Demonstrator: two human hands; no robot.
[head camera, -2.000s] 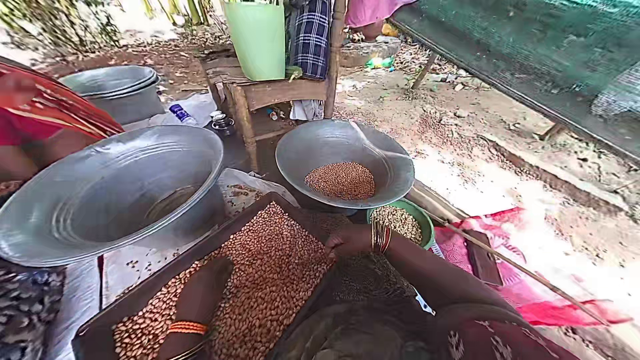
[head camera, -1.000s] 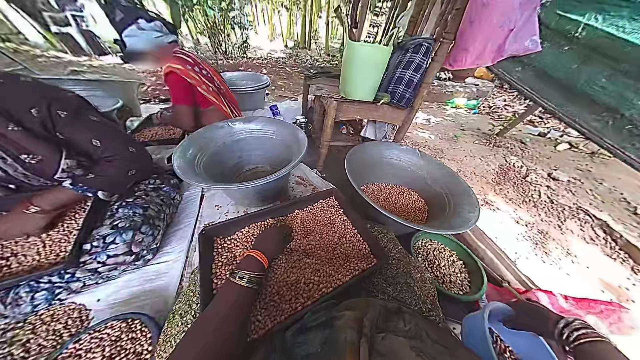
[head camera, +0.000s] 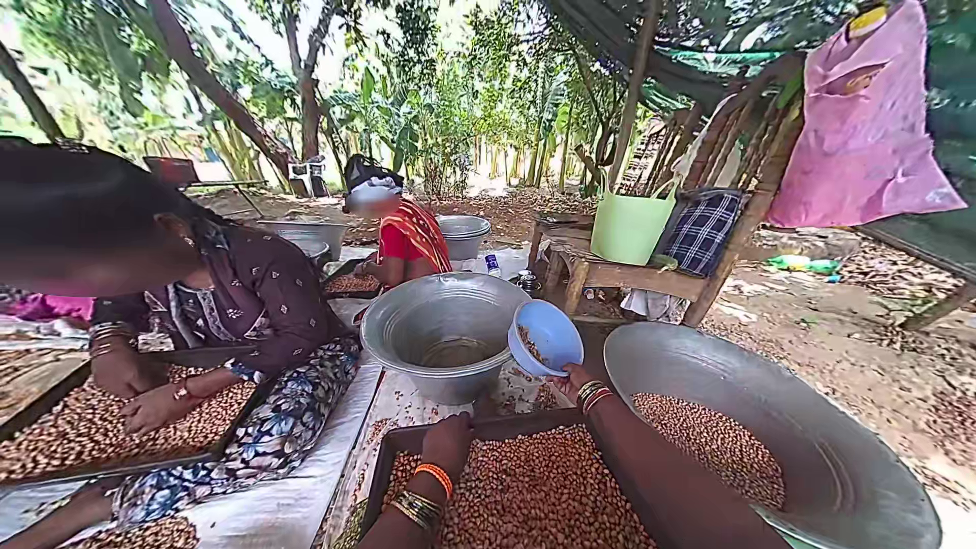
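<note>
In the head view, a dark rectangular tray full of reddish-brown nuts or seeds lies before me. My left hand, with orange and gold bangles, closes over the tray's far left rim. My right hand grips the lower edge of a blue plastic bowl, tilted, with a small amount of pieces inside. This bowl is beside the right rim of an empty-looking metal basin. To the right stands a wide metal basin partly filled with similar nuts or seeds.
At left a co-worker has both hands in another tray; a second person sits farther back. A wooden chair holds a light green bag and a checked cloth item. A pink bag hangs at upper right.
My right hand has moved from the lower right up and left, lifting the blue bowl. My left hand has gone from the tray's contents to its far rim. The view has tilted up.
</note>
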